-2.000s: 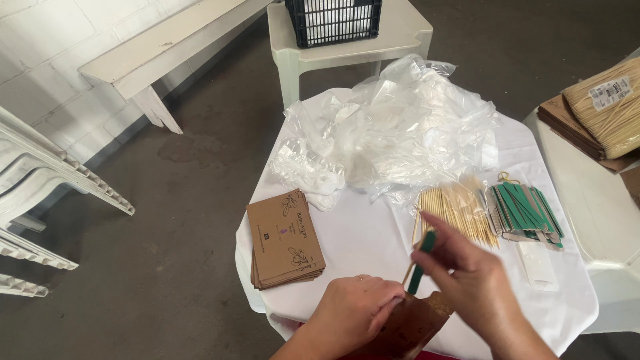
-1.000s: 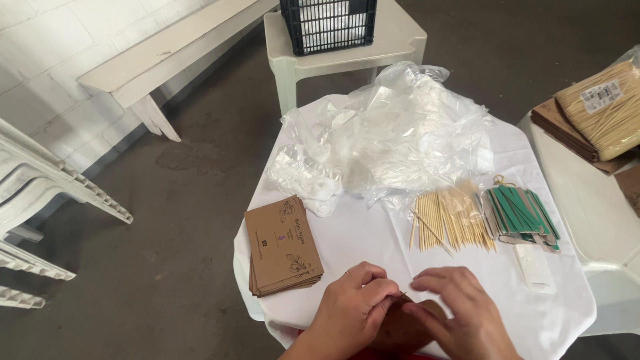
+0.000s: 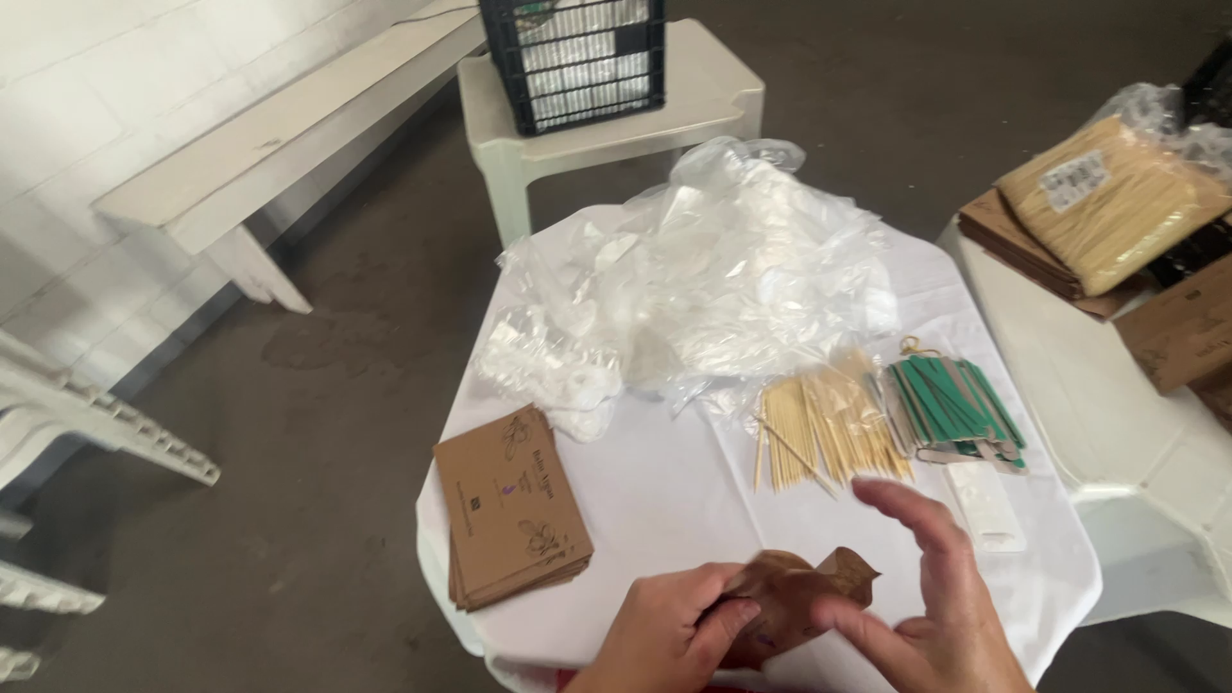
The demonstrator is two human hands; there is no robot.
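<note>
My left hand (image 3: 679,621) grips a brown paper bag (image 3: 784,611) whose mouth is partly open, near the front edge of the cloth-covered table. On the bag's right side is my right hand (image 3: 924,597), its thumb near the paper and its fingers spread apart. Beyond it lie wooden sticks (image 3: 818,433) in clear plastic and a bunch of green and grey nail files (image 3: 958,409). A small white packet (image 3: 987,505) lies below the files. To the left rests a stack of printed brown paper bags (image 3: 515,510). The inside of the held bag is hidden.
Crumpled clear plastic bags (image 3: 731,279) cover the table's far part. Behind stands a white plastic table (image 3: 616,130) with a black crate (image 3: 577,67). Another white table (image 3: 1068,414) at right bears a pack of sticks (image 3: 1116,207). A bench (image 3: 298,125) lines the wall.
The green nail file that my right hand held two seconds ago is out of sight. My right hand has opened, and the bag's mouth shows wider now.
</note>
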